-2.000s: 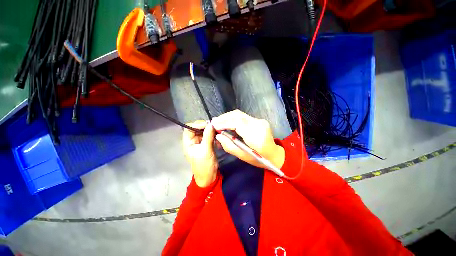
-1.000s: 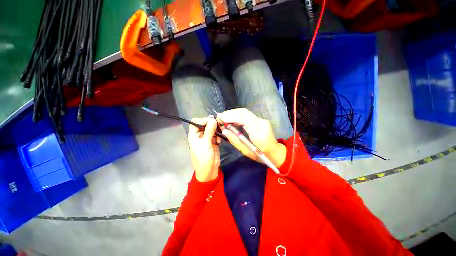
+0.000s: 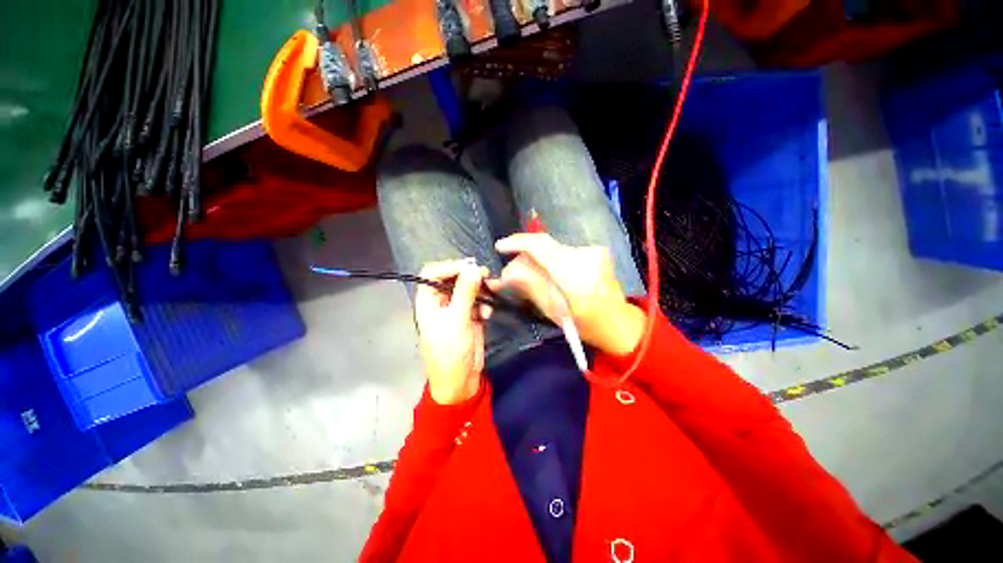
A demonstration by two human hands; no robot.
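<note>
My left hand [image 3: 449, 330] holds a black cable [image 3: 379, 274] between thumb and fingers above my lap. The cable's bluish end points to the left. My right hand [image 3: 566, 284] is close beside it, with fingertips near the cable. It holds the test probe [image 3: 575, 342], whose pale rear end shows below the palm and whose reddish part shows above the fingers. The red test lead [image 3: 651, 220] loops from the probe up past the top edge. The part of the cable between my hands is blurred and partly hidden by fingers.
A black cable bundle [image 3: 138, 121] hangs over the green bench [image 3: 248, 61]. An orange clamp [image 3: 288, 105] grips the fixture board [image 3: 407, 46]. A blue bin [image 3: 808, 198] with tangled black cables stands right of my legs. Other blue bins [image 3: 209, 319] are at left and far right.
The cable in my left hand now points left, nearly level. The probe has turned steeper in my right hand, its reddish part now showing above the fingers. Both hands stay above the lap.
</note>
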